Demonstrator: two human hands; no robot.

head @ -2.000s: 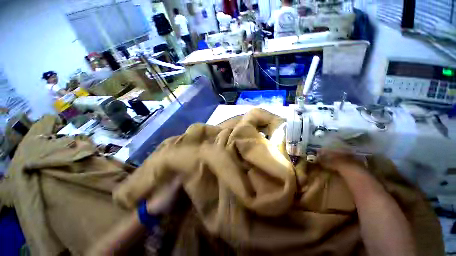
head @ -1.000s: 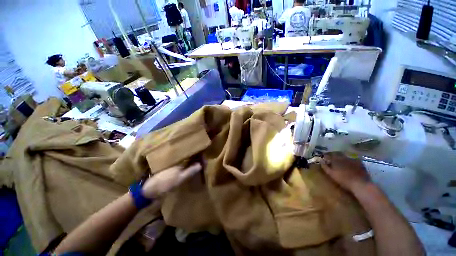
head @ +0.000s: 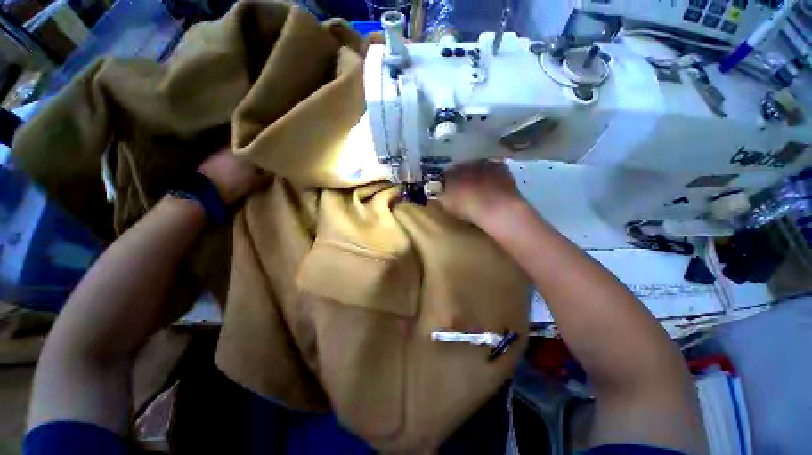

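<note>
The camel-brown coat lies bunched across the sewing machine's bed, part of it under the needle area. A flapped pocket faces up. A toggle fastening, white cord with a dark bar, lies on the coat below the machine. My left hand is on the coat's folds left of the needle, its fingers hidden by cloth. My right hand is just right of the presser foot, at the coat's edge; its fingertips are partly hidden by the machine head and blurred.
The white sewing machine head fills the upper right. Dark patches and small metal snips lie by the machine pillar. A ruler scale runs along the table's front edge. A control panel is at the top right.
The view has tilted down and closer to the machine. The coat's folds have shifted, and my left hand has moved from the open flap area into the folds. My right hand stays by the needle.
</note>
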